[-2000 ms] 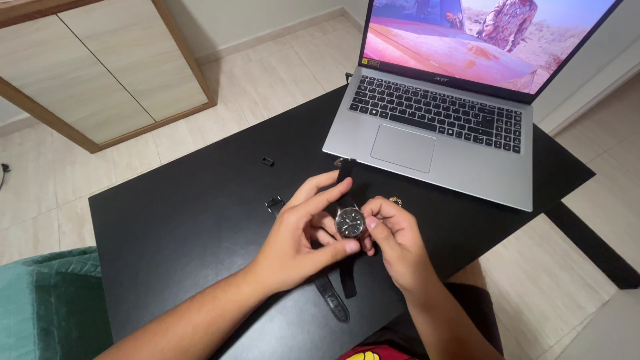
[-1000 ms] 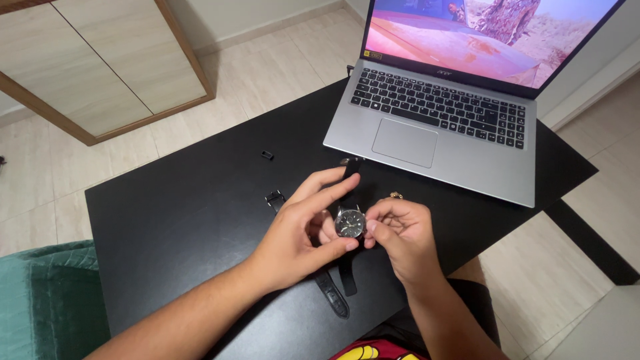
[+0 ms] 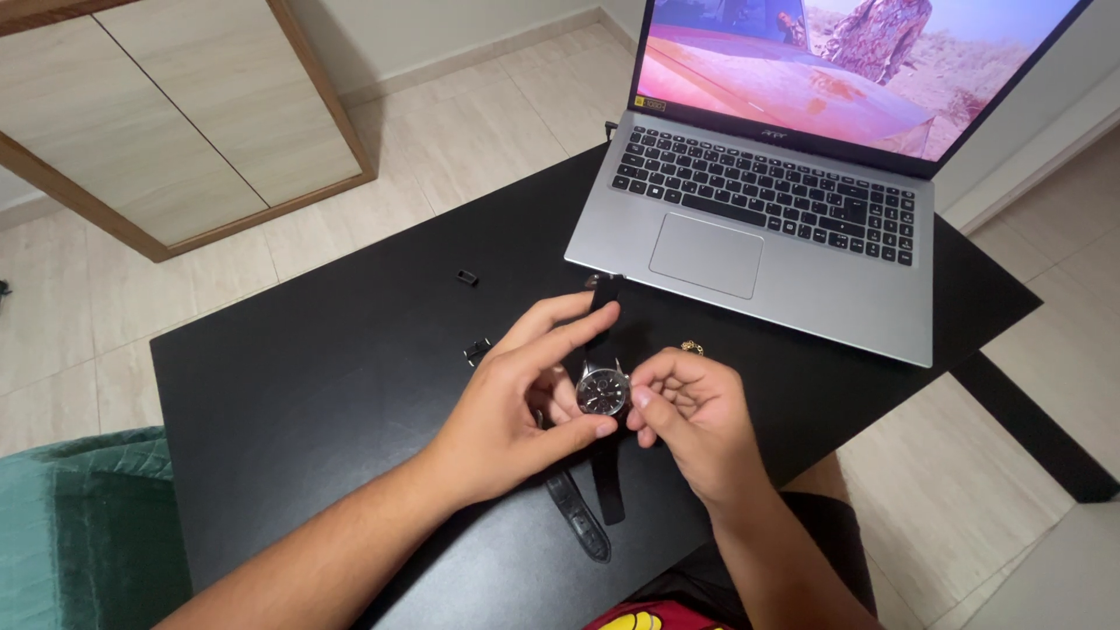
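Observation:
A wristwatch point(image 3: 602, 392) with a dark dial, silver case and black strap is held just above the black table. My left hand point(image 3: 516, 394) grips its case from the left, with the thumb below the dial and fingertips on the upper strap. The thumb and index finger of my right hand point(image 3: 691, 411) pinch at the crown on the case's right side. Beneath my left hand lies a second strap, black leather point(image 3: 577, 516), partly covered. A metal buckle point(image 3: 477, 351) shows left of my left hand.
A grey laptop point(image 3: 612, 236) stands open at the back right of the black table point(image 3: 306, 385). A small black strap loop point(image 3: 467, 278) lies beyond my left hand, and a gold-coloured item point(image 3: 692, 347) behind my right. A green quilted seat point(image 3: 96, 525) is at lower left, a cabinet point(image 3: 192, 114) at upper left.

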